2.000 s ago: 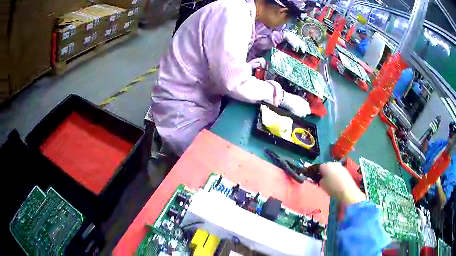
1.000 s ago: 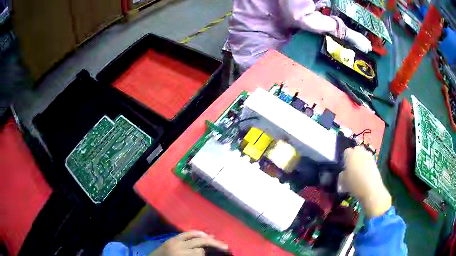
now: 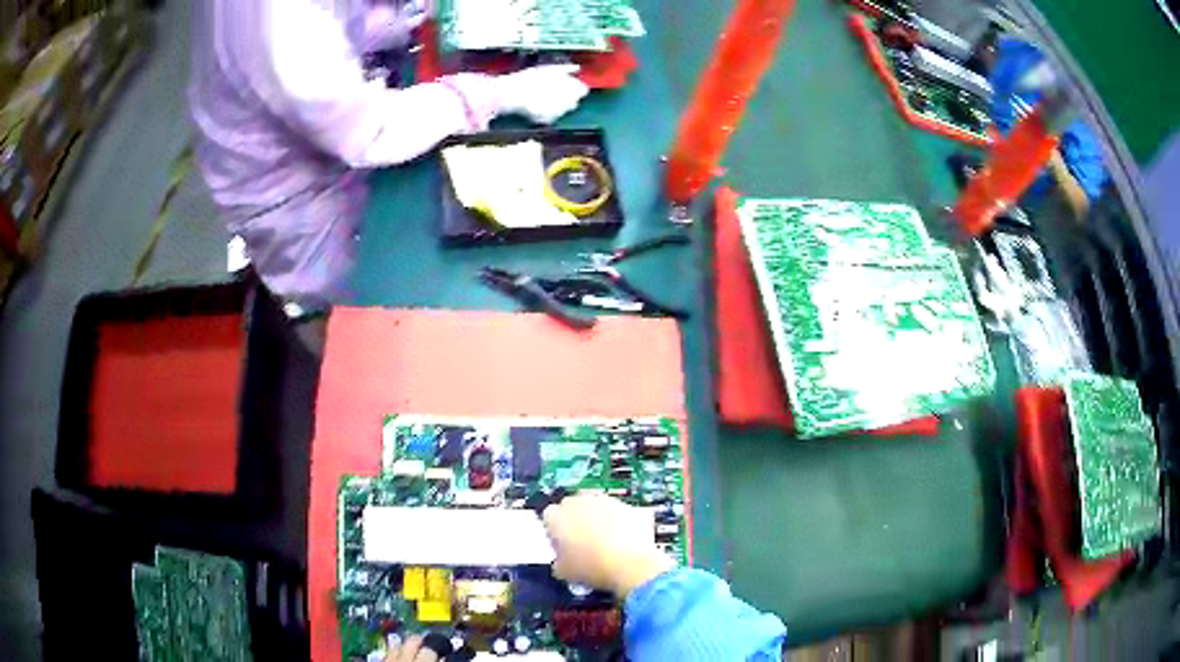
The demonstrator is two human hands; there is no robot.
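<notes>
A large green circuit board [image 3: 369,491] lies component side up on a red-orange foam pad [image 3: 498,362]. It bears a long white heat sink [image 3: 447,534], yellow capacitors [image 3: 427,592] and a transformer [image 3: 483,603]. My right hand [image 3: 602,541] is over the heat sink, its black-covered fingertips at the sink's upper edge. Whether it grips anything is hidden. My left hand [image 3: 412,651] is at the bottom edge of the picture, mostly cut off, with a black-covered finger among the lower parts. Its grip cannot be told.
Pliers [image 3: 544,296] and cutters [image 3: 634,250] lie beyond the pad, before a black parts tray [image 3: 531,237]. Another board [image 3: 867,310] leans on red foam at right. A red-lined tote [image 3: 166,401] stands left. A person in pink [image 3: 291,117] works ahead; a red-wrapped post [image 3: 725,104] stands nearby.
The view has turned, so the board now lies square in front of me. My right hand stays on the board, now at the heat sink. My left hand has come to the board's lower part.
</notes>
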